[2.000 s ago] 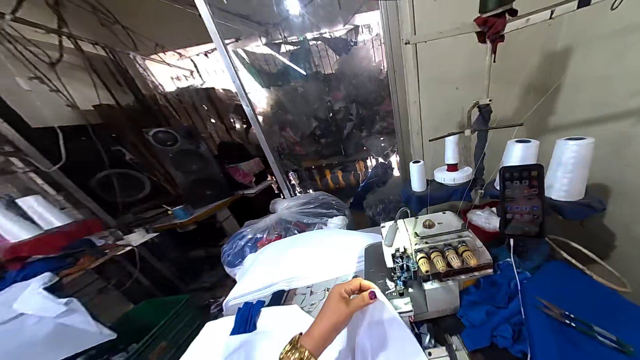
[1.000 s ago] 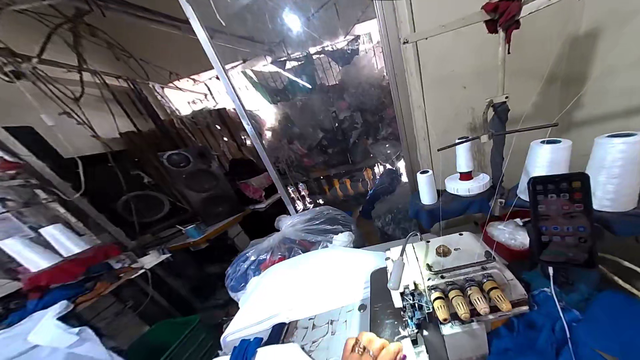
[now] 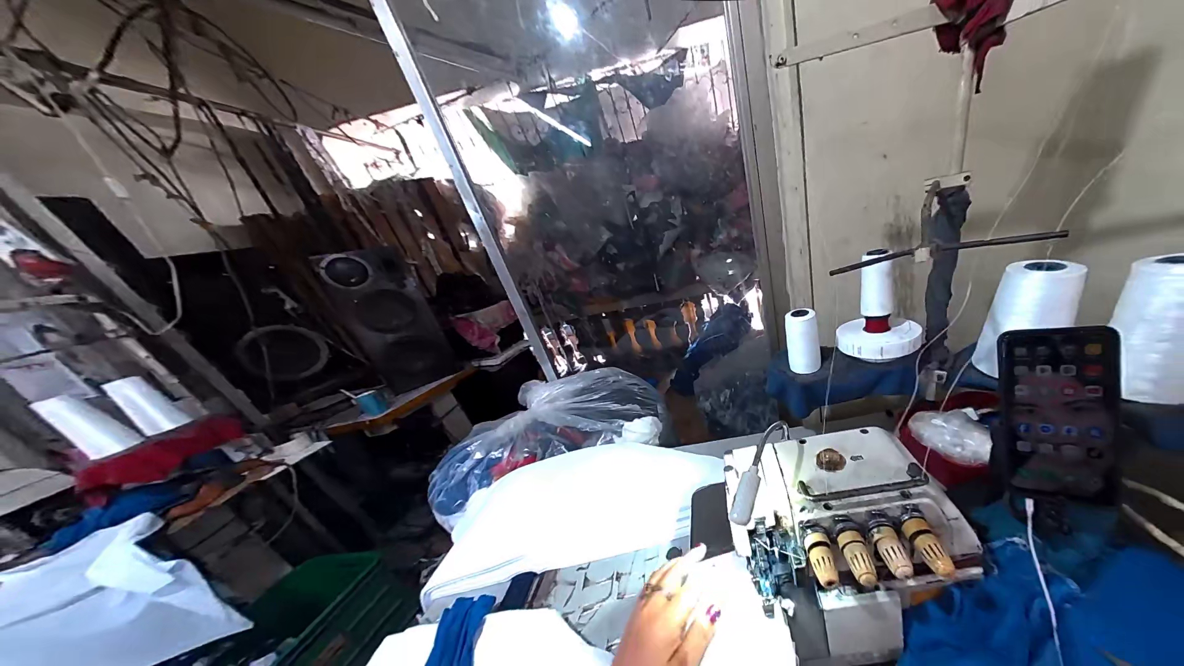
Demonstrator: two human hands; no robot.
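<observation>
My left hand (image 3: 671, 606), seen from its back, lies at the bottom centre on white fabric (image 3: 745, 601), just left of the needle area of an overlock sewing machine (image 3: 851, 499). A painted thumbnail shows at its right side; whether the fingers pinch the cloth cannot be told. My right hand is out of view. Behind the left hand, a folded stack of white fabric (image 3: 583, 509) covers part of the worktable. A bunched blue cloth strip (image 3: 460, 632) lies over white cloth at the lower left. Several tan tension knobs (image 3: 883, 546) line the machine's front.
White thread cones (image 3: 1031, 301) stand behind the machine, and a phone (image 3: 1059, 416) stands upright at its right. Blue fabric (image 3: 1101, 601) lies below the phone. A clear plastic bag (image 3: 555, 425) sits behind the white stack; a green crate (image 3: 333, 610) stands lower left.
My left hand was higher over the white cloth, with a gold wristwatch visible; it then dropped to the bottom edge and now shows more again. The view has shifted, bringing the machine closer.
</observation>
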